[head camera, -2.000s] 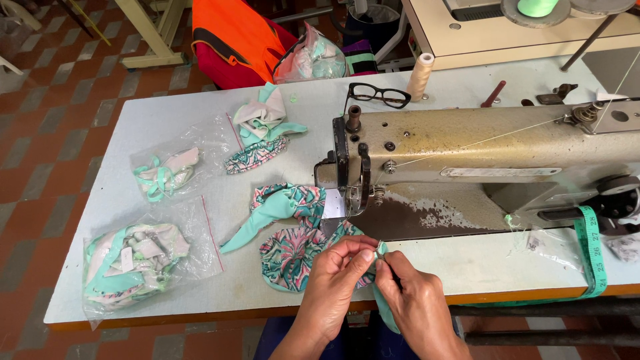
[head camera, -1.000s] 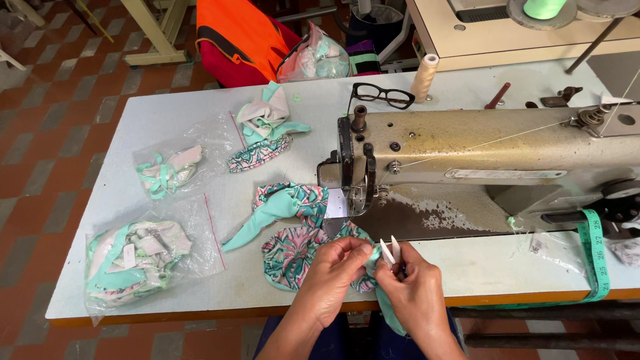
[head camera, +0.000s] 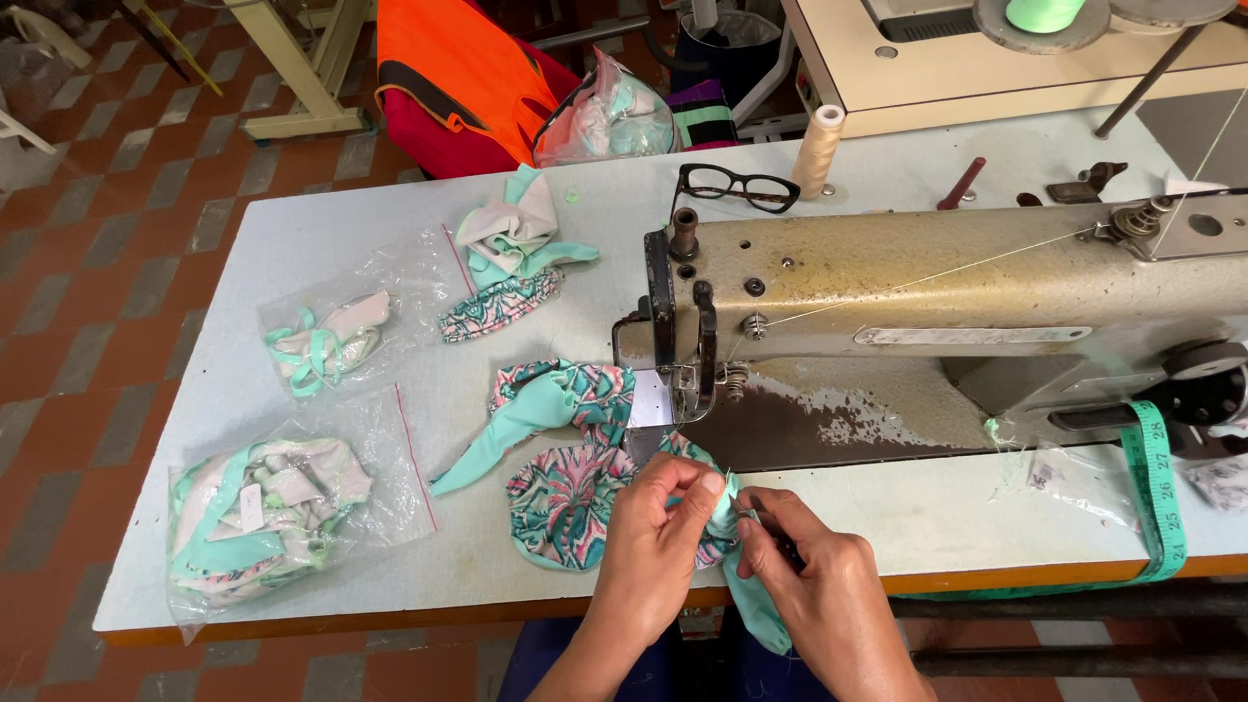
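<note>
A piece of patterned and mint-green fabric (head camera: 570, 507) lies at the table's front edge, below the needle end of an industrial sewing machine (head camera: 897, 283). My left hand (head camera: 658, 546) pinches a mint fabric edge between thumb and fingers. Close to its right, my right hand (head camera: 814, 575) has thumb and index finger together at the same edge; a dark object, mostly hidden, is in its palm. A mint strip (head camera: 756, 609) hangs over the edge between the hands. Left of the needle, a mint tie (head camera: 517, 429) lies on patterned fabric.
Two clear plastic bags of fabric pieces (head camera: 263, 517) (head camera: 331, 341) lie at left, more fabric (head camera: 512, 229) behind. Black-framed glasses (head camera: 741, 187) and a thread cone (head camera: 817, 154) stand behind the machine. A green measuring tape (head camera: 1155, 487) hangs at right. An orange cloth (head camera: 458, 78) covers a seat.
The white pointed blades that showed at my right hand one second ago are no longer plainly visible. Both hands stay at the mint fabric edge.
</note>
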